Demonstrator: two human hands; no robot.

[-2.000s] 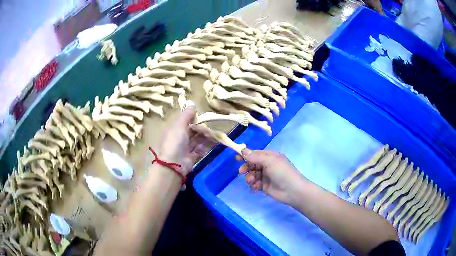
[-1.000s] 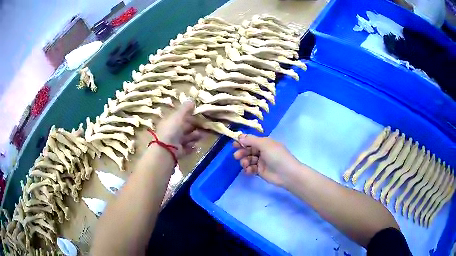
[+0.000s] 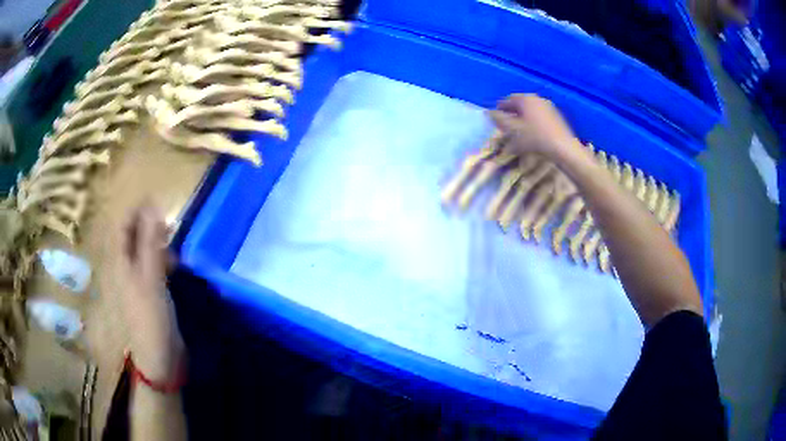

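Beige single legs (image 3: 558, 245) lie side by side in a row in the blue bin (image 3: 414, 366), on a white liner sheet (image 3: 362, 189). My right hand (image 3: 527, 127) is over the left end of this row, fingers bent at the legs' upper ends. Blur hides whether it grips one. My left hand (image 3: 148, 245) is blurred above the bench's front edge, fingers apart, with nothing seen in it. Beige joined leg pairs (image 3: 228, 77) lie overlapping in rows on the brown bench (image 3: 108, 306), beyond my left hand.
Two white bottles (image 3: 62, 269) lie on the bench left of my left hand. A beige heap is cut off at the left edge. Another blue bin (image 3: 517, 52) with dark contents adjoins behind. A green surface (image 3: 43, 90) is at upper left. Part of a person shows at top right.
The view has swung right. My right hand has left the leg pair on the bench and moved right to the bin's row. My left hand has drawn back from the leg pairs towards me.
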